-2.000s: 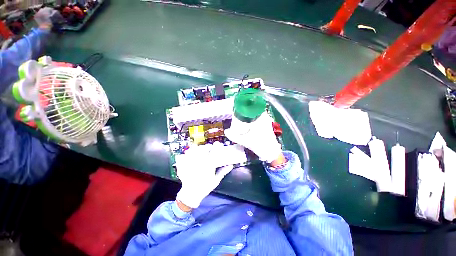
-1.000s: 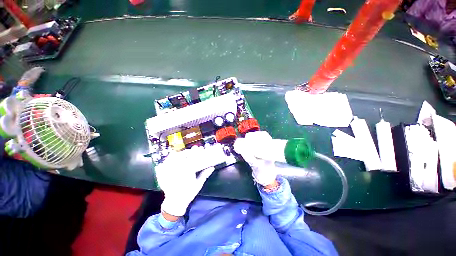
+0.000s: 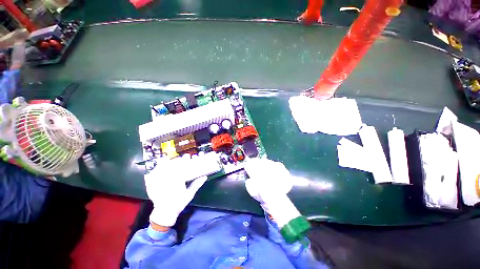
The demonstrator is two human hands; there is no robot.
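Observation:
A green circuit board (image 3: 202,135) lies on the bench in front of me, with a long white heatsink (image 3: 187,120), a yellow-taped transformer (image 3: 169,147) and a pair of red-brown coils (image 3: 222,141). My gloved left hand (image 3: 171,186) is on the board's near left edge, thumb apart, over a pale heatsink bar. My gloved right hand (image 3: 267,181) is closed around the white dispensing syringe (image 3: 282,211) at the board's near right corner. Its green cap (image 3: 296,228) points towards me over my right forearm. The needle tip is hidden.
A white fan (image 3: 50,137) stands left. White sheets (image 3: 326,114) lie by the orange post (image 3: 350,52). White tubes (image 3: 398,156) and a black box (image 3: 416,173) with white packets are right. Other boards (image 3: 52,43) lie at both far sides. Another person's sleeve (image 3: 9,84) shows left.
The syringe has swung from upright over the board to pointing back towards me, its cap now low by my right forearm. The view has shifted, and the board sits further left in it.

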